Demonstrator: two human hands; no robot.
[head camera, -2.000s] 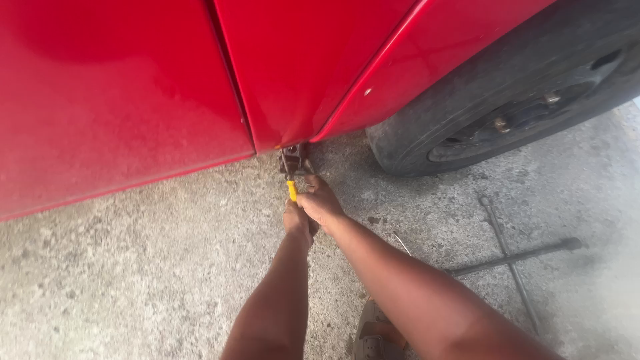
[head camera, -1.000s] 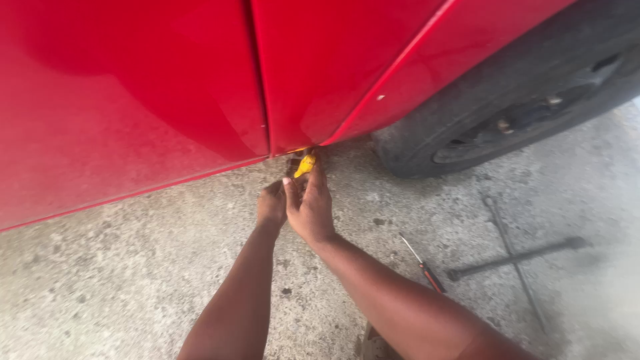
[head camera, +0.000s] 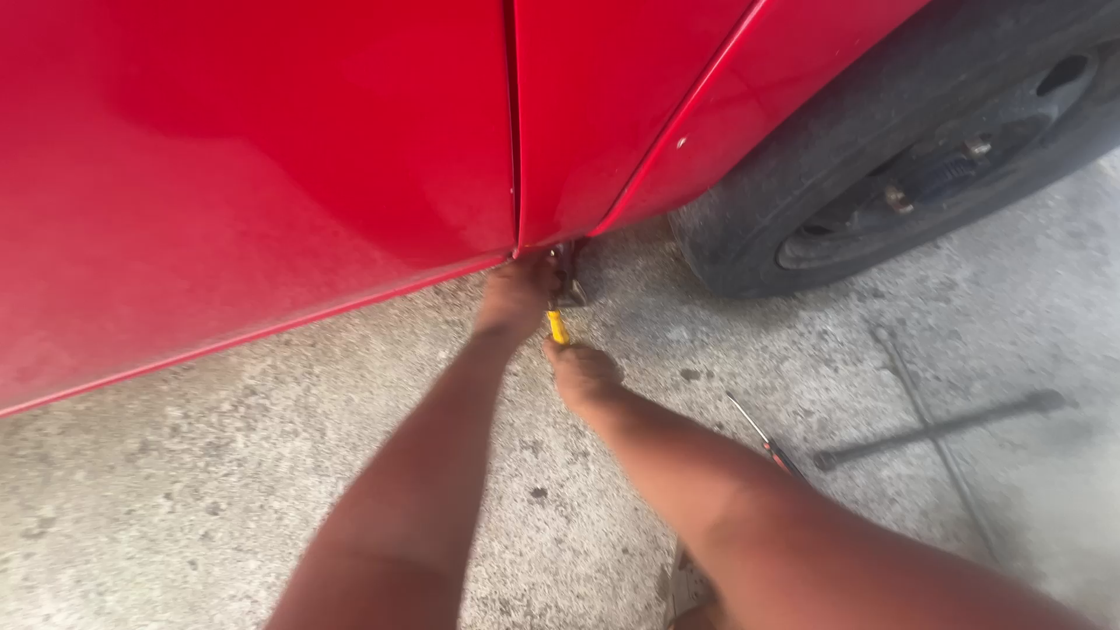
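Observation:
My right hand (head camera: 586, 372) is closed around a tool with a yellow handle (head camera: 558, 327), just out from the sill of a red car (head camera: 350, 175). The tool's far end reaches toward a dark metal car jack (head camera: 570, 284), partly hidden under the sill behind the wheel. My left hand (head camera: 522, 293) is up against the jack's left side at the sill's lower edge. Its fingers are hidden, so what it grips cannot be told.
The car's tire (head camera: 726, 245) stands on the concrete at the right. A screwdriver (head camera: 770, 444) lies beside my right forearm, and a four-way lug wrench (head camera: 932, 429) lies farther right. Part of a shoe (head camera: 687, 586) shows at the bottom.
The yellow handle, up by the sill one second ago, is now lower and farther out from the car, with my right hand at its near end. My left hand has moved up to the sill.

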